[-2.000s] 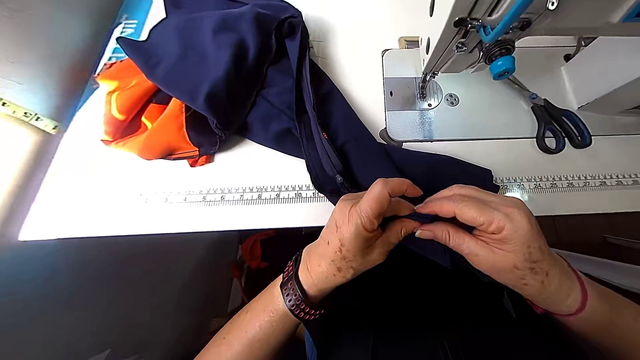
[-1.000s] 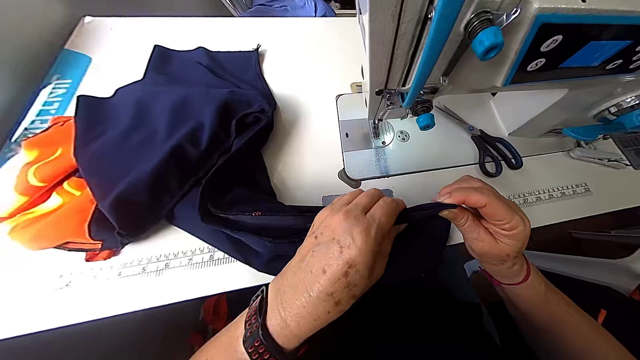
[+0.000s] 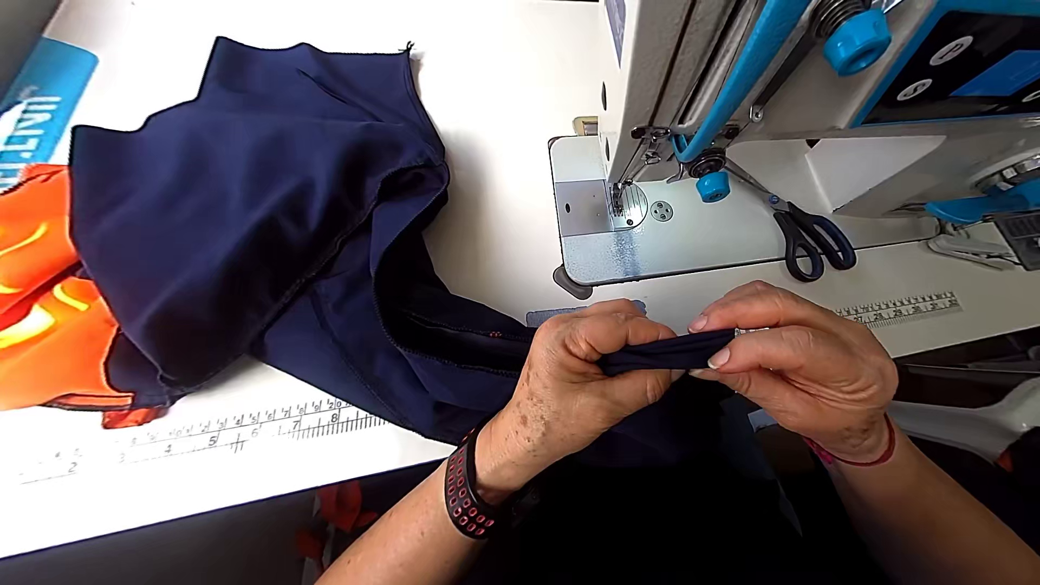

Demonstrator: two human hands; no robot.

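Note:
Navy blue fabric with overlocked edges spreads over the left of the white table and runs to the right as a narrow folded length. My left hand grips this folded part between thumb and fingers, in front of the sewing machine's bed. Just right of it, my right hand pinches the end of the same fold, where a small pale edge shows at the fingertips. Orange fabric lies against the navy fabric at the far left.
An industrial sewing machine stands at the upper right, its needle and presser foot over the metal plate. Dark-handled scissors lie on its bed. A printed ruler scale runs along the table's front edge.
The hands, close together two seconds ago, were apart along the fold one second ago and are near each other again now. The navy fabric lies more spread out. The view has shifted and come closer.

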